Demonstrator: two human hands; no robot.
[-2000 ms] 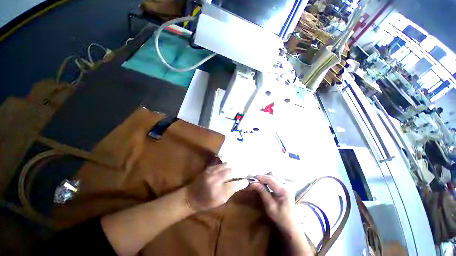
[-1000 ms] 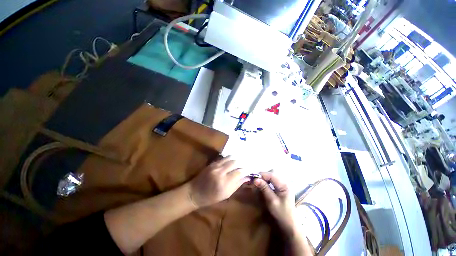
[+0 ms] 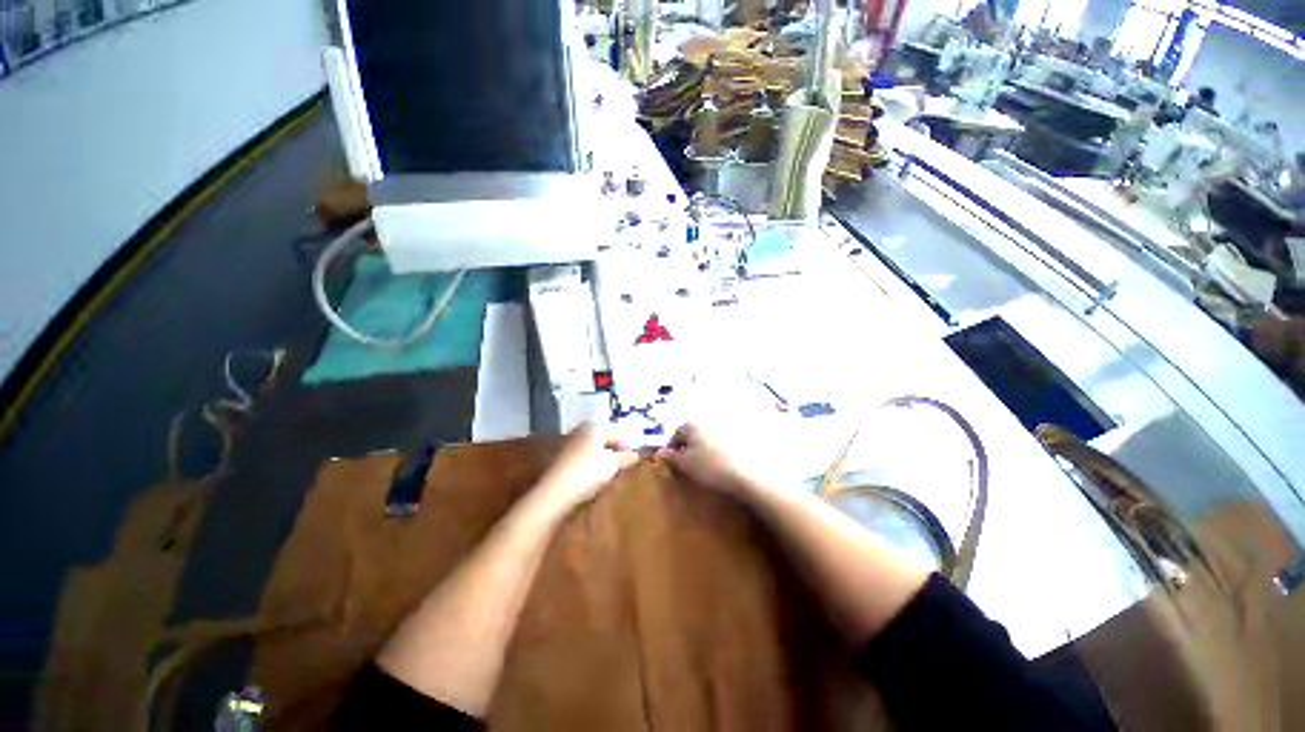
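A large brown bag panel [image 3: 472,522] lies over the near table under both forearms. My left hand [image 3: 594,461] and my right hand [image 3: 697,458] pinch its far edge close together, at the needle area of the white sewing machine head [image 3: 565,336] with the red three-diamond logo. What lies between the fingertips is too small to tell. A dark label [image 3: 409,481] lies at the panel's upper left edge. A brown handle loop [image 3: 979,493] stands to the right of my right hand.
A black monitor [image 3: 461,89] stands behind at the left. A slim tool [image 3: 769,393] and a small dark rectangular item [image 3: 816,409] lie on the white table. A green sheet [image 3: 389,322] is at left. More brown handles [image 3: 1123,501] lie at right. A shiny clear object [image 3: 241,708] is at lower left.
The view has swung round and the monitor now shows. Both hands have moved forward with the bag edge, up to the machine head, and the arms are more stretched out.
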